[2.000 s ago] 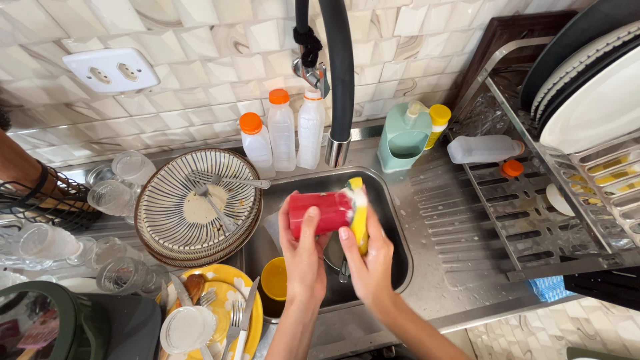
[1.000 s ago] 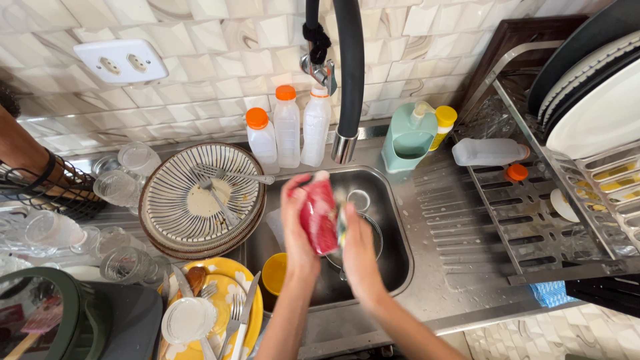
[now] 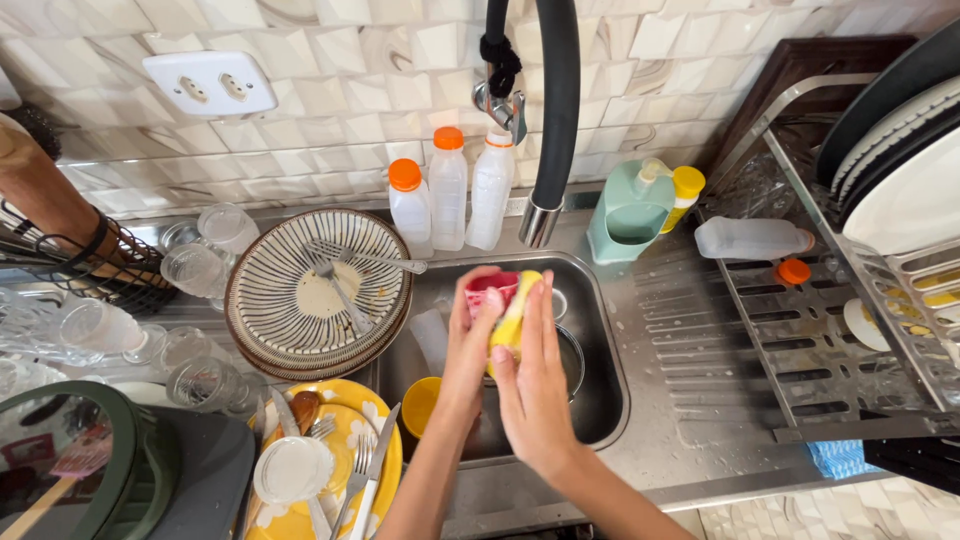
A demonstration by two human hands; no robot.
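Observation:
Over the steel sink [image 3: 600, 435], my left hand [image 3: 471, 337] is closed around a red cup-like container [image 3: 487, 289], largely covered by the fingers. My right hand [image 3: 536, 375] presses a yellow sponge [image 3: 517, 315] against its side; both are soapy. Below, the sink holds a yellow cup [image 3: 421, 405], a translucent plastic piece [image 3: 429, 337] and a round metal-rimmed item [image 3: 571, 360] partly hidden by my right hand. The black faucet's metal spout [image 3: 538, 221] hangs just behind my hands, with no water seen running.
Stacked striped plates [image 3: 247, 300] with forks lie left, near glasses [image 3: 193, 270] and a yellow plate [image 3: 390, 465] with cutlery. Plastic bottles [image 3: 448, 195] and a green soap dispenser [image 3: 626, 217] stand behind. A metal dish rack [image 3: 802, 431] is on the right.
The red container has been turned from lying sideways to a more upright tilt. Both hands still hold it and the sponge above the sink.

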